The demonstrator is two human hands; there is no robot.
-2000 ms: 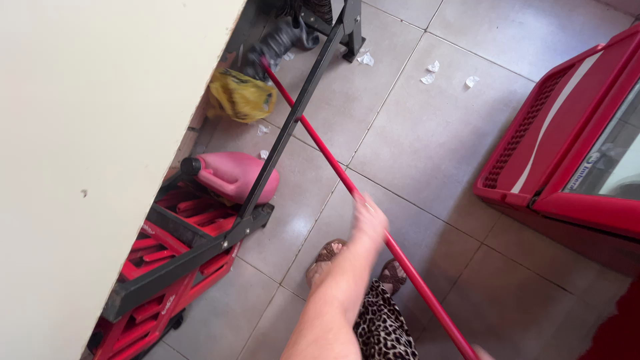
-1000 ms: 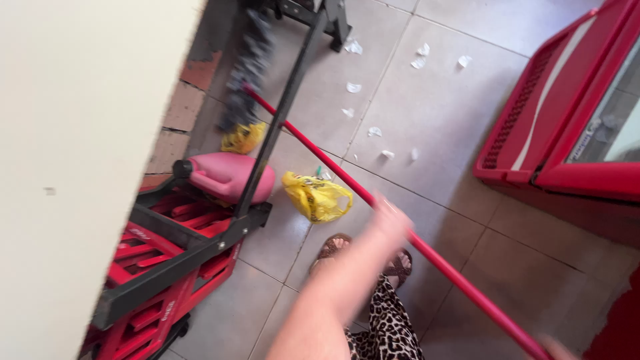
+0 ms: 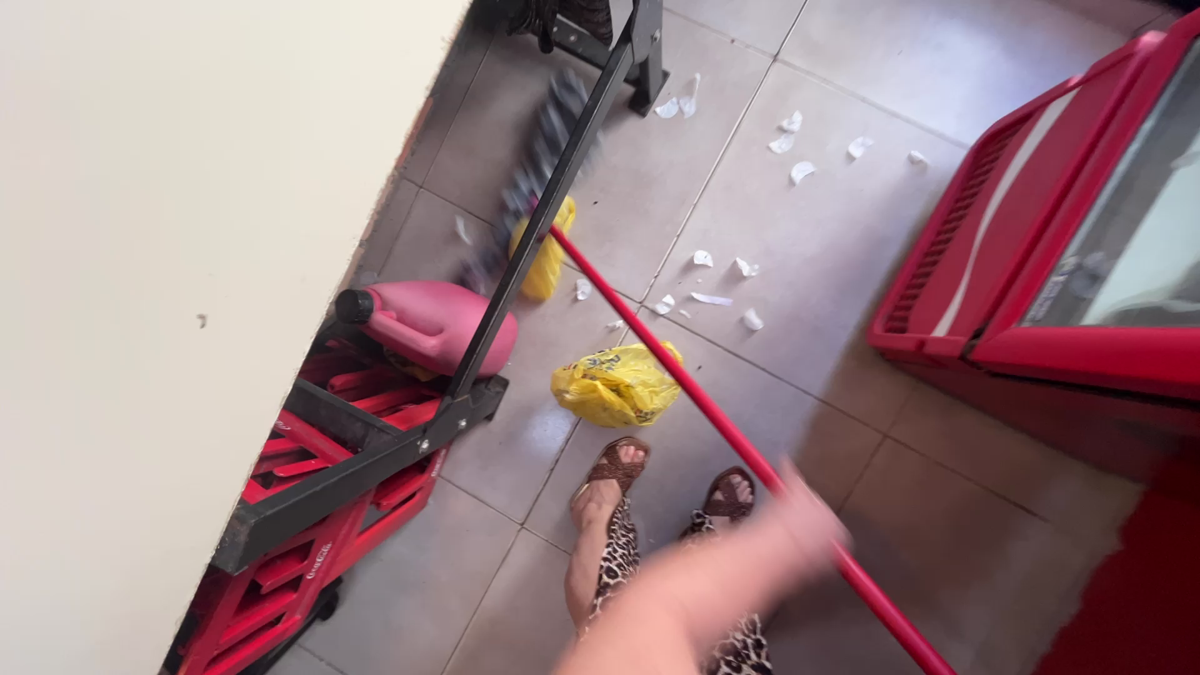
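Note:
My left hand [image 3: 811, 525], blurred, is closed around the red handle [image 3: 712, 412] of a broom or mop. The handle slants from the lower right up to the left and passes by a black metal frame bar. Its grey-and-dark head [image 3: 553, 141] is blurred and partly hidden behind that bar. A yellow plastic bag [image 3: 614, 386] lies on the floor just in front of my sandalled feet. Another piece of yellow plastic [image 3: 544, 258] lies against the head. White scraps [image 3: 745, 267] are scattered over the tiles. My right hand is out of view.
A black metal frame [image 3: 553, 206] stands at the left, with red plastic crates [image 3: 309, 544] and a pink jug [image 3: 441, 323] beside it. A pale panel [image 3: 187, 281] covers the left side. A red glass-fronted cooler [image 3: 1012, 206] stands at the right.
Two seconds ago the yellow plastic was only beside the head near the wall; a yellow bag now lies by my feet. More white scraps show on the tiles. My right hand has left the view.

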